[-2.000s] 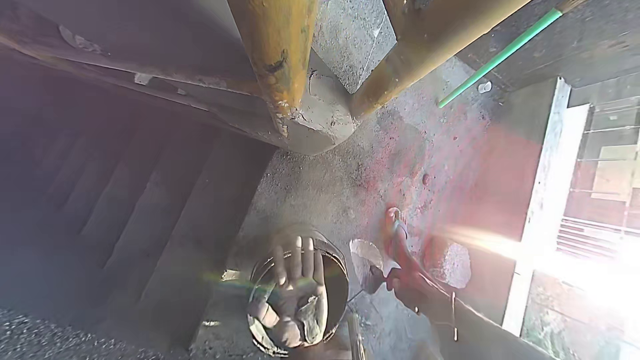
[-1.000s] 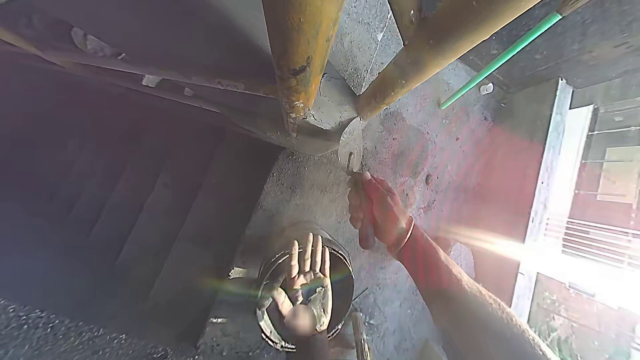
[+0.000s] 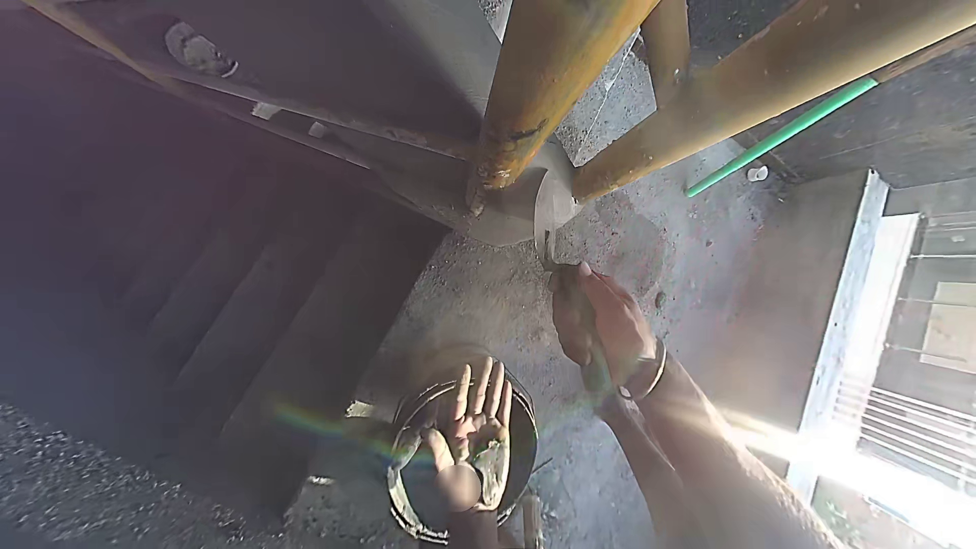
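Note:
My right hand is closed around the handle of a trowel. The trowel's blade meets the grey mortar-covered footing at the foot of a yellow metal post. My left hand is spread palm up over a round bucket, fingers apart, with greyish mortar smeared on the palm. The bucket stands on the rough concrete floor below and left of my right hand. Its contents are mostly hidden by my left hand and shadow.
Concrete steps descend in shadow on the left. Another yellow pipe slants to the upper right, beside a green rod. A low wall with a pale ledge borders the right side. A stick-like piece stands beside the bucket.
My right hand has moved up and left with the trowel, from beside the bucket to the footing of the post. My left hand stays spread over the bucket.

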